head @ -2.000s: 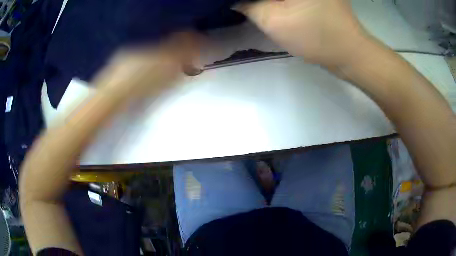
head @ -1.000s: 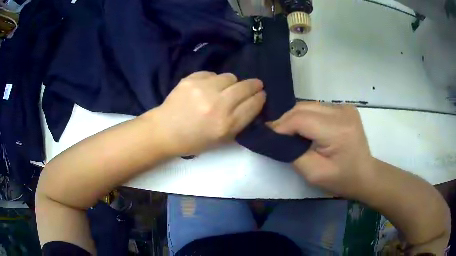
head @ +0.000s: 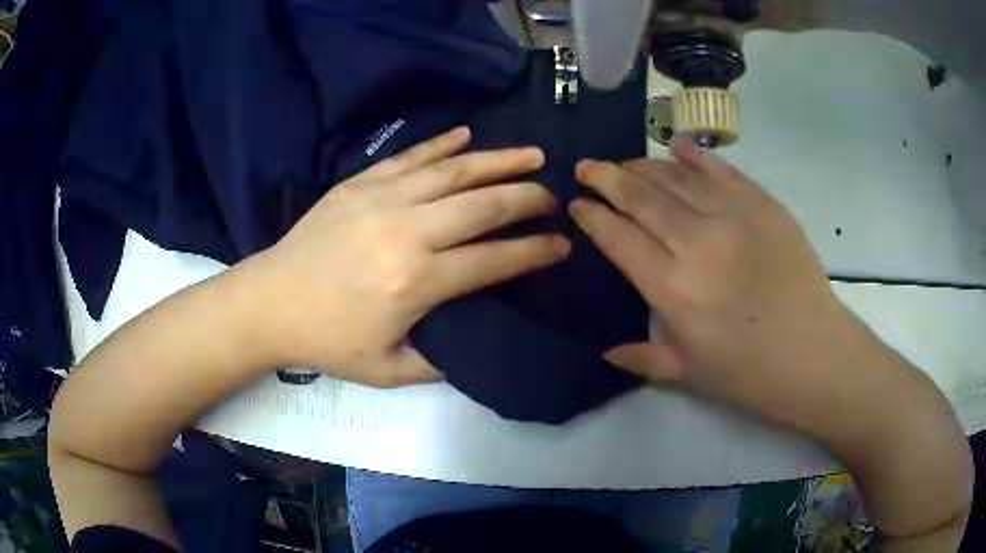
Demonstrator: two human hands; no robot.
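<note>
A dark navy garment piece (head: 519, 356) lies on the white machine table, with a folded edge running up under the presser foot (head: 565, 76). My left hand (head: 411, 254) lies flat on the cloth, fingers spread, pointing right. My right hand (head: 692, 259) rests on the cloth's right edge, fingertips near those of my left hand, below the presser foot. Both hands press on the cloth; neither visibly grips it. Small white print (head: 385, 137) shows on the cloth above my left hand. The needle itself cannot be made out.
The white-grey machine head (head: 612, 38) hangs over the cloth, with a cream ribbed knob (head: 705, 113) to its right. More navy cloth (head: 32, 259) hangs at the left. The white table (head: 519, 459) has a curved front edge above the wearer's legs.
My hands have let go of the pinched cloth and now lie flat on it, my left hand with fingers spread. The cloth's near end lies smoother. The machine appears larger and closer in view.
</note>
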